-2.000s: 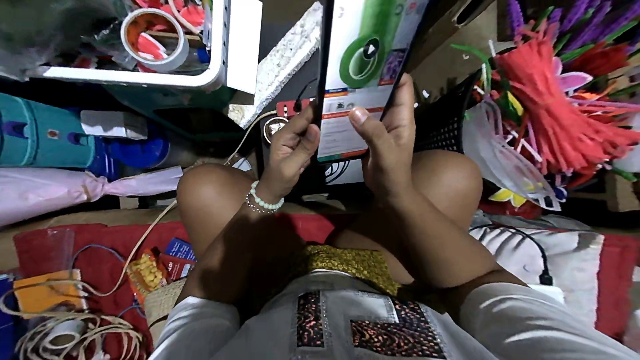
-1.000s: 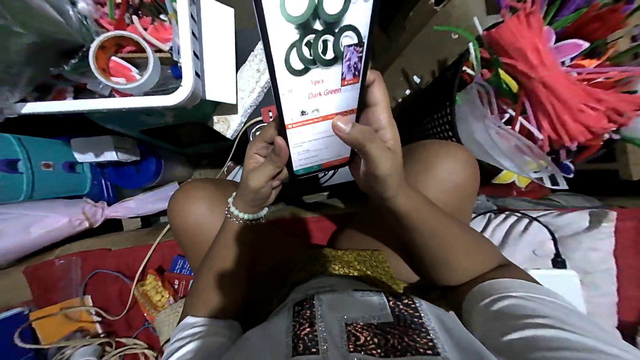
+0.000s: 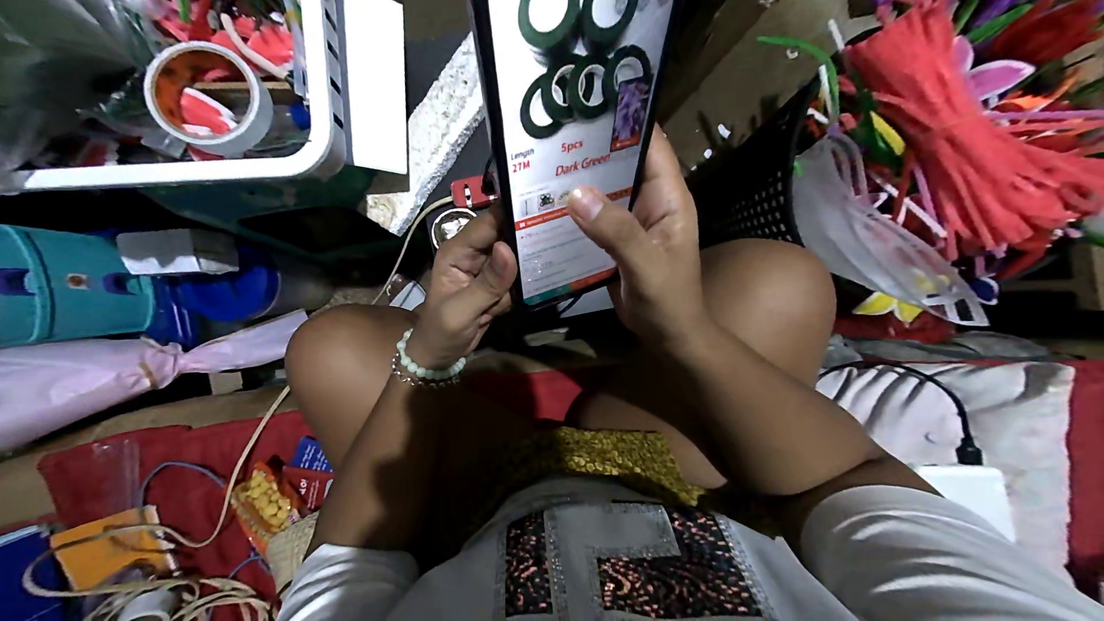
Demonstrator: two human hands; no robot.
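Observation:
A large smartphone [image 3: 573, 138] is held upright between my hands above my crossed legs, its lit screen showing pictures of dark green tape rolls. My left hand [image 3: 470, 289], with a bead bracelet [image 3: 424, 366] at the wrist, grips the phone's lower left edge. Around the lower right side is my right hand [image 3: 651, 241], its thumb over the lit screen. The phone's top end runs out of view, and its back is hidden.
At upper left, a white plastic basket [image 3: 185, 172] holds a tape roll [image 3: 207, 99]. A black mesh basket [image 3: 750, 194] and red pipe cleaners [image 3: 957, 129] are at right. Below left lie a coiled cord [image 3: 129, 586] and a snack packet [image 3: 263, 504]. A white device [image 3: 970, 496] with a black cable lies right.
The phone's screen shows different content than two seconds ago: a green roll picture has given way to several dark green rolls. Both hands keep holding the phone.

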